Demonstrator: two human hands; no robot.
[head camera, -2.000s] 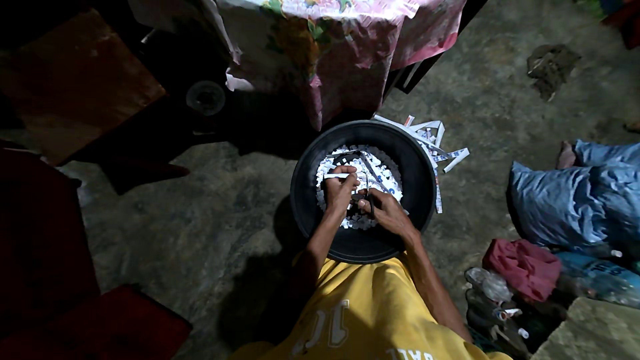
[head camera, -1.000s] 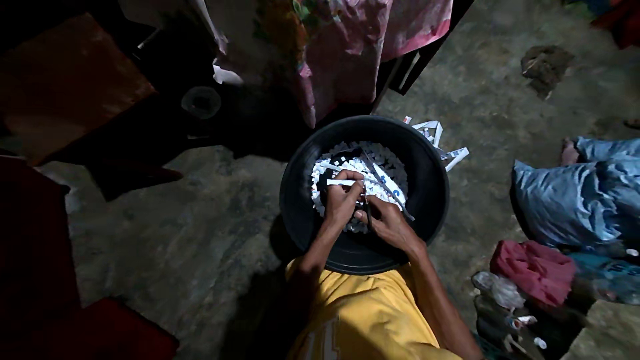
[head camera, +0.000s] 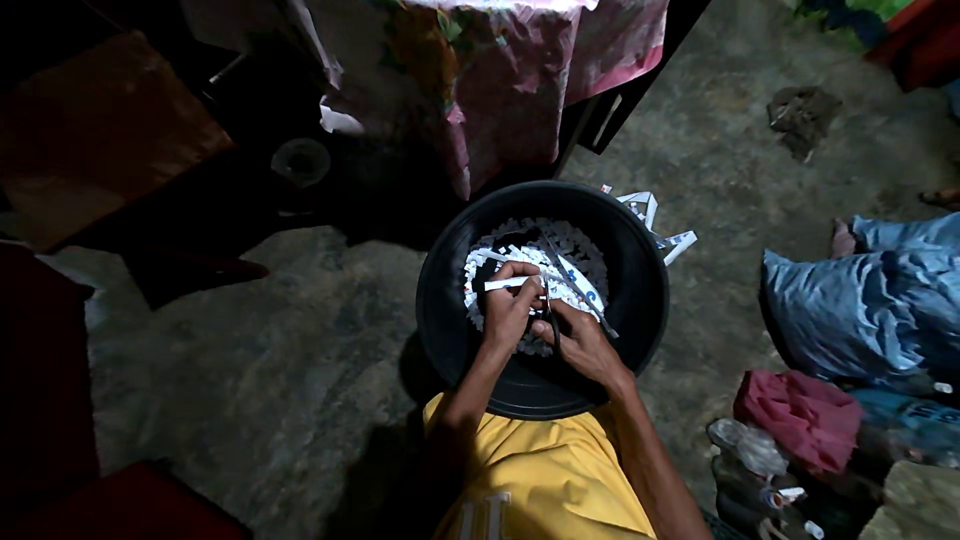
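A round black plastic tub (head camera: 547, 401) stands before me, its bottom covered with small cut white pieces (head camera: 589, 247). Over the tub, my left hand (head camera: 511, 304) holds a white strip (head camera: 506, 284), pinched between thumb and fingers. My right hand (head camera: 583, 341) is closed on scissors (head camera: 556, 330) with dark handles, their blades pointing up beside the strip's right end. Whether the blades are apart is too small to tell. Longer white strips with blue print (head camera: 581, 281) lie on the pieces, to the right of my hands.
More white strips (head camera: 679, 244) lie on the floor against the tub's right side. Beyond the tub hangs a floral tablecloth (head camera: 510, 97) on a table. At right are a blue sack-like bundle (head camera: 862, 300), a person's foot, red cloth (head camera: 799, 420) and plastic bags (head camera: 750, 446).
Both hands stay close together over the tub. The white strip in my left hand now lies nearly level, where two seconds ago it sat a little higher at the fingers.
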